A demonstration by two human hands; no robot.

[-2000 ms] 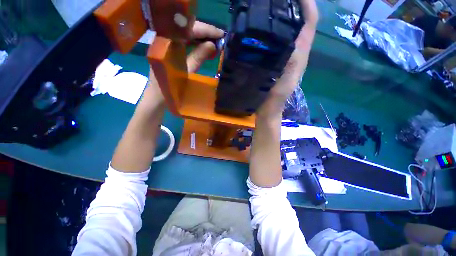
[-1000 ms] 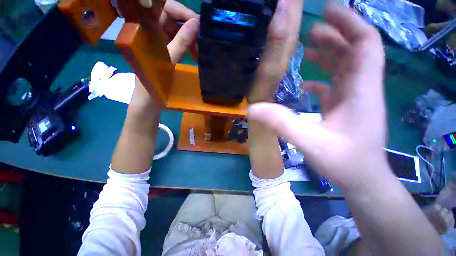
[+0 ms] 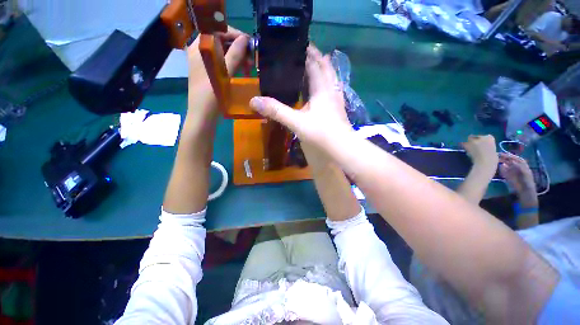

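A black boxy device (image 3: 283, 60) with a lit blue display stands upright at the orange fixture (image 3: 254, 149). My left hand (image 3: 226, 54) is at its left side, with thumb and fingertips close together by a small part there; whether they grip it is unclear. My right forearm (image 3: 327, 187) reaches up to the device's right side. Another person's hand (image 3: 318, 117) crosses over it, with the thumb in front of the device, and hides most of my right hand.
Another black device (image 3: 73, 184) and white tissue (image 3: 159, 128) lie left. A white ring (image 3: 219, 181) is beside the fixture base. The other person's arm crosses from the lower right. Black parts (image 3: 416, 120), a long black strip (image 3: 432, 162) and a pale box with display (image 3: 534, 114) are right.
The other person's hand has moved left, from beside my right forearm onto the device area. The view has shifted, and that person's other hand and arm now show at right. My left hand stays by the device.
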